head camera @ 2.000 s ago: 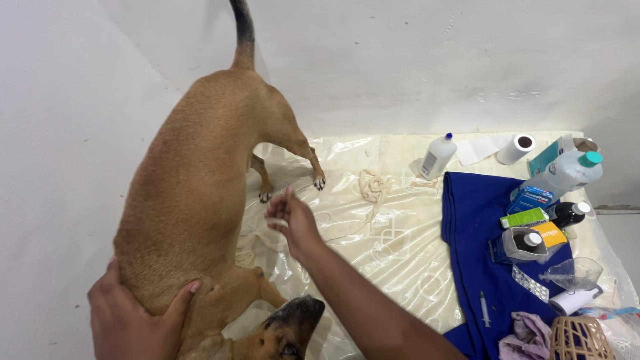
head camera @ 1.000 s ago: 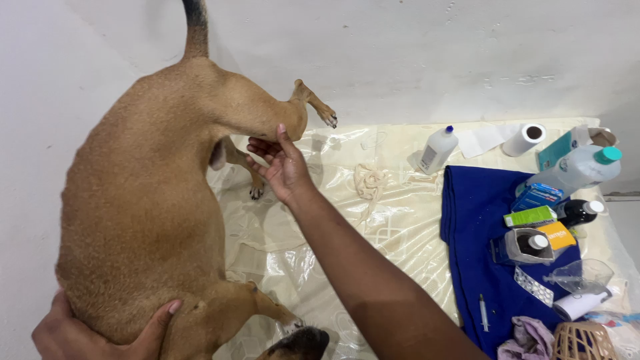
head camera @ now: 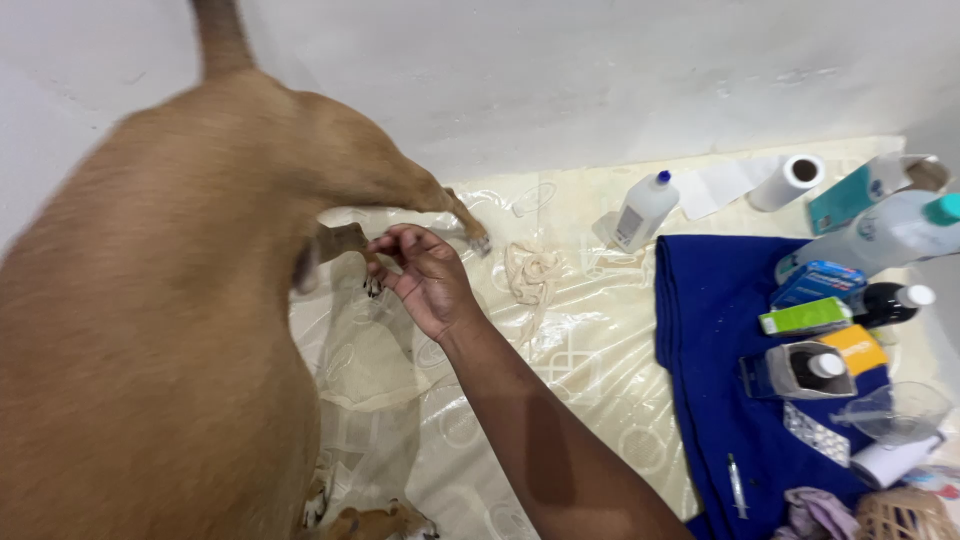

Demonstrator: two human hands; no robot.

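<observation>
A short-haired brown dog (head camera: 172, 300) stands across the left side of the head view, its tail at the top and its head out of view. My right hand (head camera: 424, 277) is beside its hind legs, palm turned up and fingers bent, with nothing visible in it. The fingertips are close to the far hind leg (head camera: 345, 241); whether they touch it I cannot tell. The near hind leg (head camera: 375, 169) stretches toward the wall, its paw above and right of my hand. My left hand is outside the frame. A coil of cream cloth strip (head camera: 534, 274) lies right of my right hand.
A cream plastic sheet (head camera: 600, 412) covers the surface against a white wall (head camera: 480, 82). On the right are a blue cloth (head camera: 697, 337), a blue-capped bottle (head camera: 646, 212), a paper roll (head camera: 787, 184), several medicine boxes and bottles, a blister pack (head camera: 816, 435), a syringe (head camera: 736, 484) and a wicker basket (head camera: 904, 517).
The dog's body fills more of the left side, and its head has left the view. My left hand, on the dog's body before, is out of sight. My right hand has come away from the near hind leg.
</observation>
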